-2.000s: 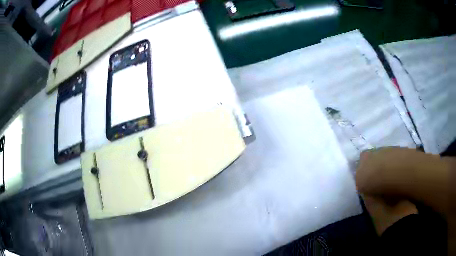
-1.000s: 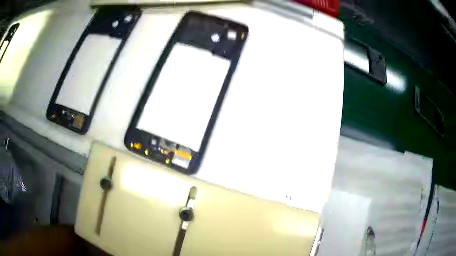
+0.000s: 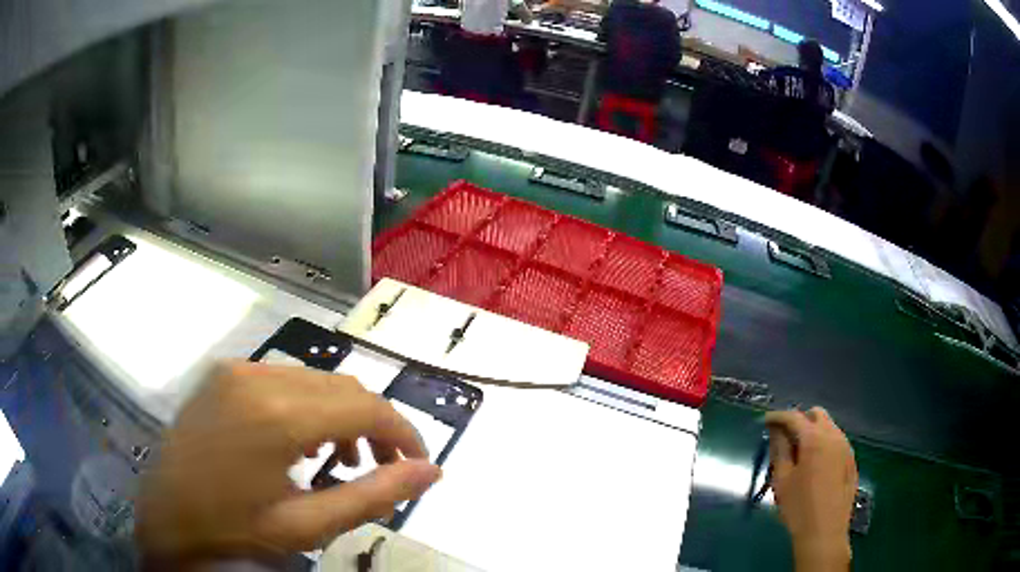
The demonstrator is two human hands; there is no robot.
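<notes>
My left hand (image 3: 280,458) is over the white infeed belt (image 3: 582,480), blurred, thumb and fingers apart with nothing seen between them. It partly hides two phone middle frames; their dark upper ends show, one at the left (image 3: 308,344) and one nearer the belt's end (image 3: 438,393). My right hand (image 3: 813,480) is over the green conveyor, fingers curled at a thin dark phone middle frame (image 3: 764,469), mostly hidden. Whether that frame is lifted cannot be told. A dark frame-like piece (image 3: 861,509) shows just right of the hand.
A red tray (image 3: 559,268) sits behind the far cream guide plate (image 3: 503,346); the near guide plate (image 3: 408,559) is partly hidden. Several frames lie on the green conveyor (image 3: 805,346). Another frame (image 3: 95,268) is by the grey machine (image 3: 268,134). People sit at benches in the background.
The view has lifted and widened from the belt close-up to the tray, conveyor and room. Both hands now show, the left over the belt's frames and the right over the green conveyor.
</notes>
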